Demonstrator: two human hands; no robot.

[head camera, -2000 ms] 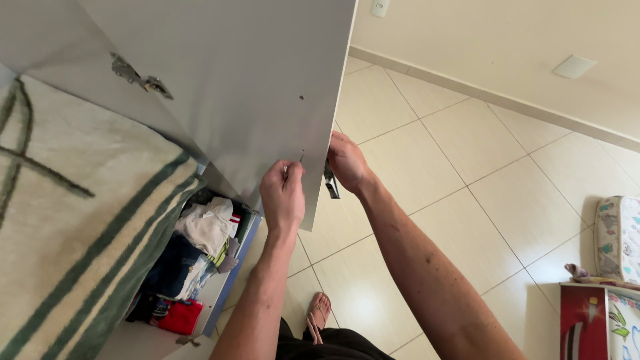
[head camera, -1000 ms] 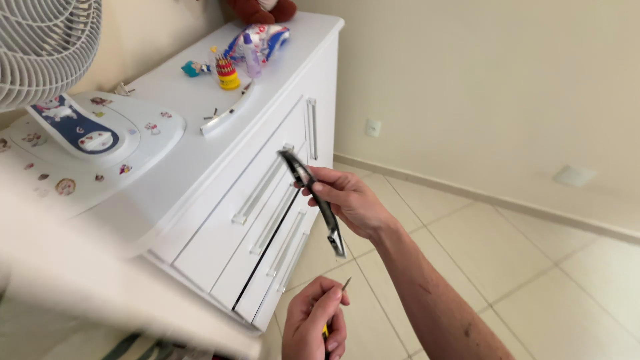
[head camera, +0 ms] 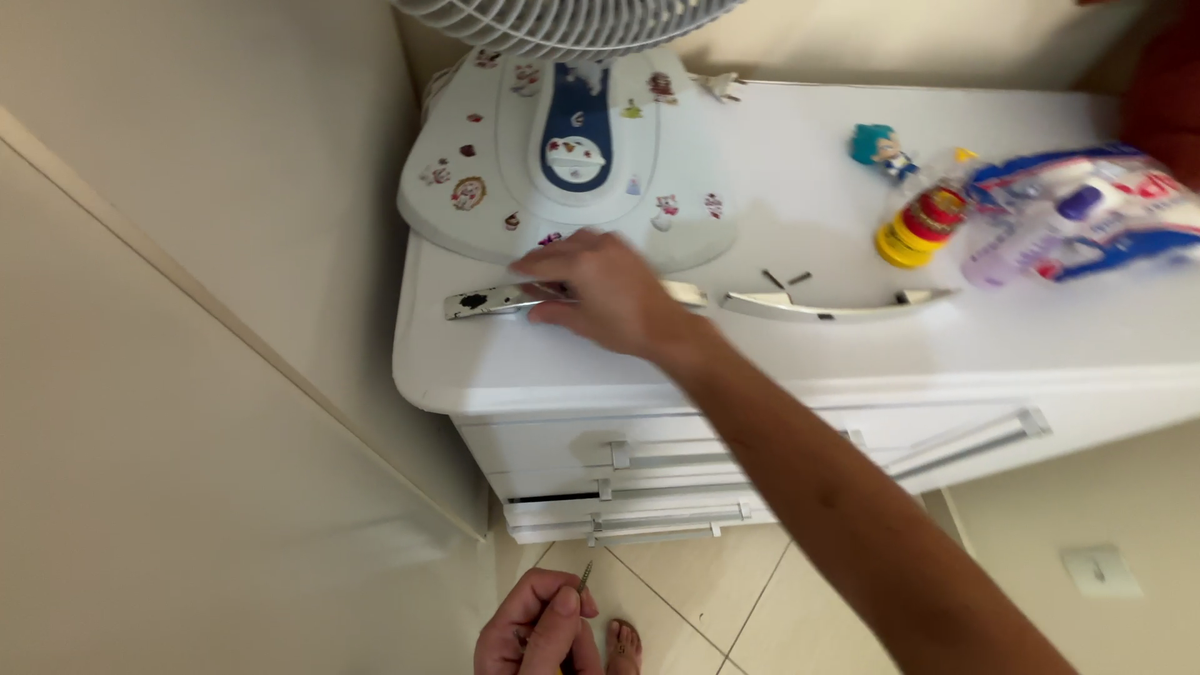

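Note:
My right hand (head camera: 609, 295) is over the front left of the white dresser top (head camera: 562, 361), its fingers on a curved metal handle (head camera: 487, 302) with worn dark patches. Whether the fingers grip it or only rest on it cannot be told. A second curved handle (head camera: 844, 311) lies to the right, with small dark pieces (head camera: 786, 278) beside it. Low in the view, my left hand (head camera: 544, 623) pinches a screw (head camera: 586, 575) between thumb and fingertips, point upward. A bit of something yellow shows at the bottom of that hand.
An electric fan's stickered base (head camera: 572, 159) stands behind my right hand. Farther right are a small figurine (head camera: 881, 150), a red and yellow container (head camera: 923, 225), a purple-capped bottle (head camera: 1041, 230) and a plastic pack (head camera: 1134, 202). A pale panel (head camera: 234, 375) rises at the left.
The view has swung to the dresser top. My right hand, which held a dark curved handle in the air one second ago, is now down at the dresser top. My left hand still holds the screw.

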